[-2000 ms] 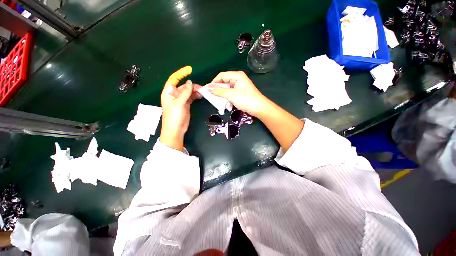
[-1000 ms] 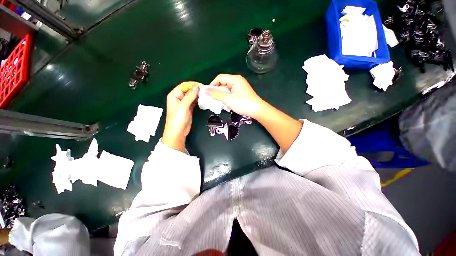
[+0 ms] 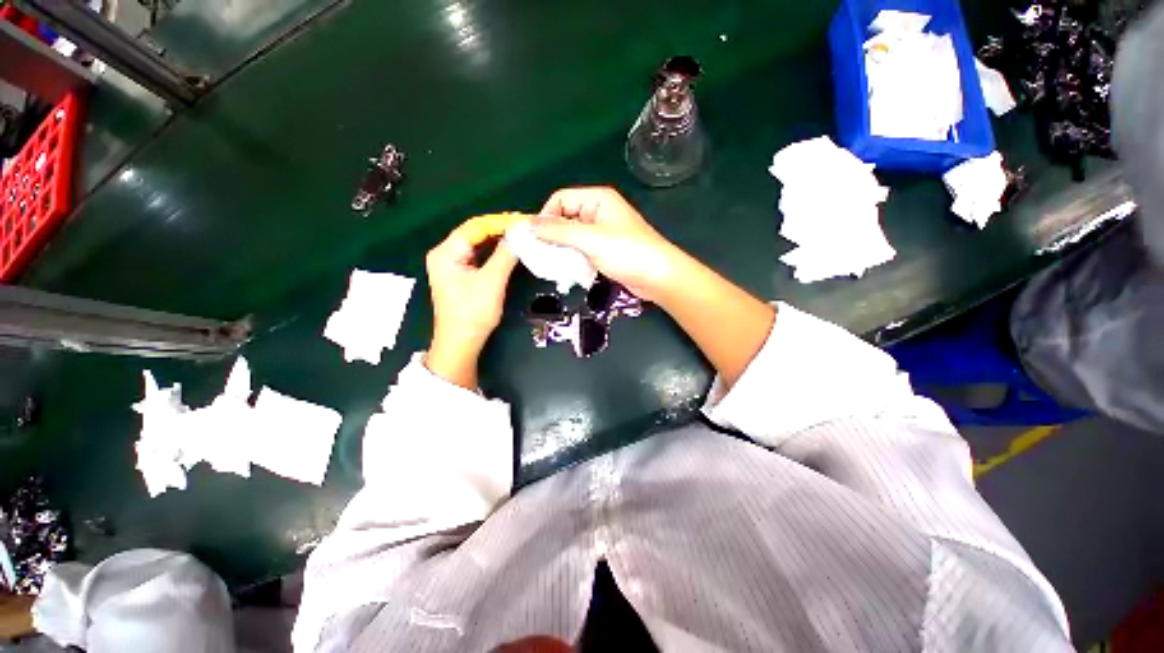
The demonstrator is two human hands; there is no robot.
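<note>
A white wiping cloth (image 3: 554, 259) is pinched between both hands at the middle of the view. My left hand (image 3: 470, 274), with a yellow finger cot (image 3: 485, 227) on one finger, grips its left end. My right hand (image 3: 610, 240) holds its upper right side. Whether a part is inside the cloth cannot be seen. Dark glossy workpieces (image 3: 590, 334) lie on the green surface just below the cloth. A clear cone-shaped bottle (image 3: 666, 147) stands beyond my right hand, with a dark workpiece (image 3: 678, 72) behind its top.
White wipes lie at left (image 3: 370, 313), lower left (image 3: 296, 436) and right (image 3: 832, 211). A blue bin (image 3: 914, 156) holds wipes, beside a dark heap of workpieces (image 3: 1070, 83). One workpiece (image 3: 379, 179) lies beyond my left hand. A red crate (image 3: 36, 185) is far left. Other people's sleeves show at both sides.
My left hand has closed in on the cloth, its yellow-cotted finger lowered from its raised position. The single workpieces beyond the hands have shifted to the right along the green surface.
</note>
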